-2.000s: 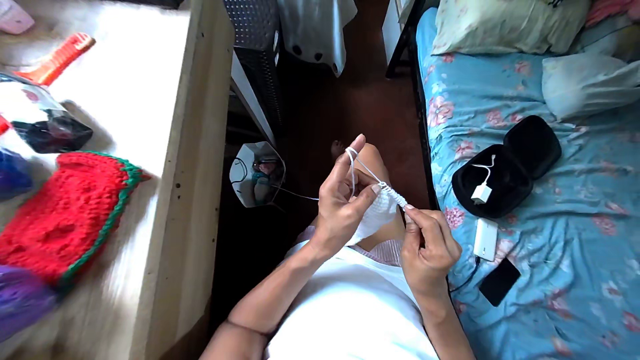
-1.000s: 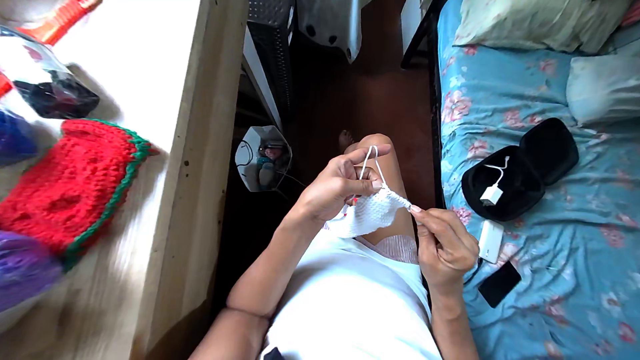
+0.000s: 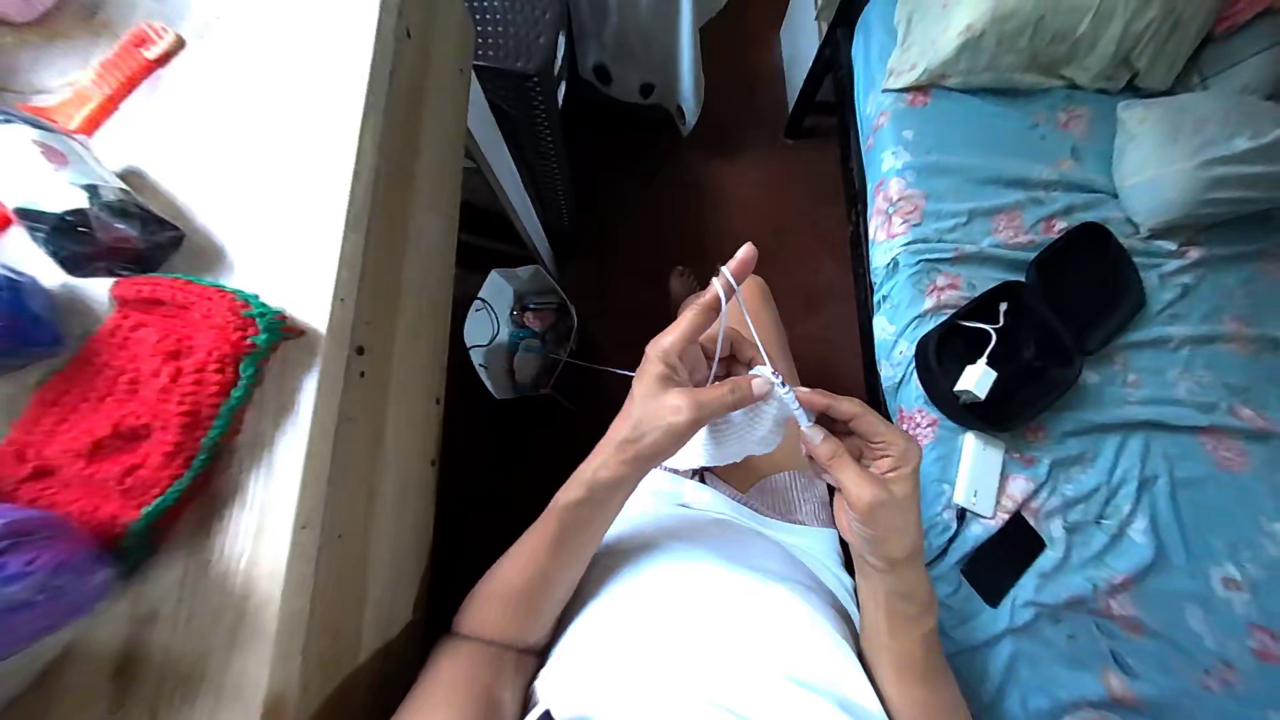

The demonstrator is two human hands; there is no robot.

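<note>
White crochet work [image 3: 740, 438] hangs over my lap between both hands. My left hand [image 3: 690, 375] pinches its top edge between thumb and fingers, and white yarn [image 3: 738, 300] loops over the raised index fingertip down to the work. My right hand [image 3: 862, 465] grips a thin crochet hook [image 3: 797, 408] that carries several white loops near its tip; most of its handle is hidden by the fingers. A strand of yarn runs from my left hand down to a white bag [image 3: 495, 345] on the left, which has small things inside.
At left, a wooden table [image 3: 350, 400] bears a red and green crocheted piece [image 3: 150, 410] and plastic-wrapped yarn. On the right, a bed with a floral sheet [image 3: 1130, 520] holds an open black case [image 3: 985, 370], a white power bank [image 3: 978, 473] and a black phone [image 3: 1003, 560].
My left index finger, lying more level one second ago, now points up with the yarn over it. Both hands still hold the work and hook.
</note>
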